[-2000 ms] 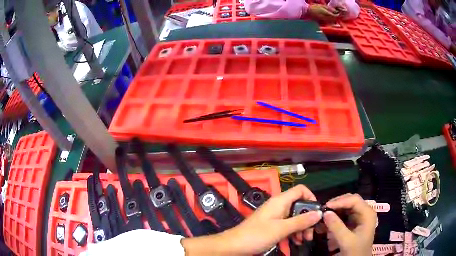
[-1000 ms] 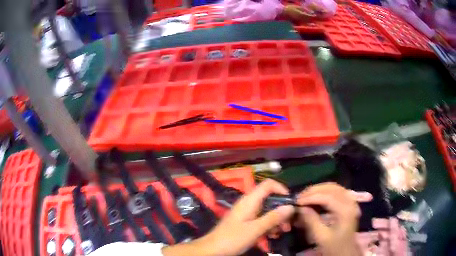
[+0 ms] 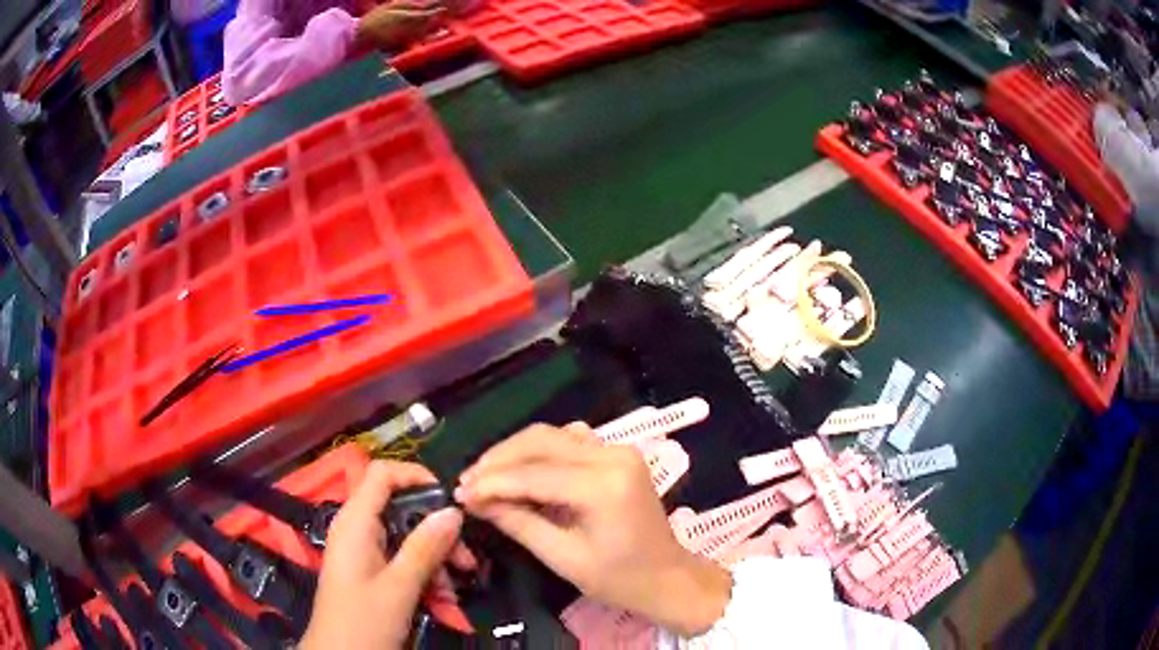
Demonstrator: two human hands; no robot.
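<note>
My left hand (image 3: pixel 381 559) holds a dark smartwatch body (image 3: pixel 417 505) between thumb and fingers, low in the view. My right hand (image 3: pixel 578 514) pinches at the right edge of the watch body; a dark strap seems to be at its fingertips, mostly hidden by the fingers. Strapped smartwatches (image 3: pixel 254 571) with long black straps lie in a row over the near red tray, left of my left hand. A heap of black watch straps (image 3: pixel 667 362) lies beyond my right hand.
A raised red pocket tray (image 3: pixel 420 248) holds dark tweezers (image 3: pixel 191 385) and blue sticks (image 3: pixel 299 345). Right are pink straps (image 3: pixel 877 546), cream straps (image 3: pixel 763 298), a yellow ring (image 3: pixel 869 305) and grey straps (image 3: pixel 918 413). A filled red tray (image 3: pixel 928 216) stands far right; a pink-sleeved person (image 3: pixel 286 51) is beyond.
The view has turned to the right, so the raised tray sits further left and the strap piles and filled tray show more fully. Both hands still hold the watch body.
</note>
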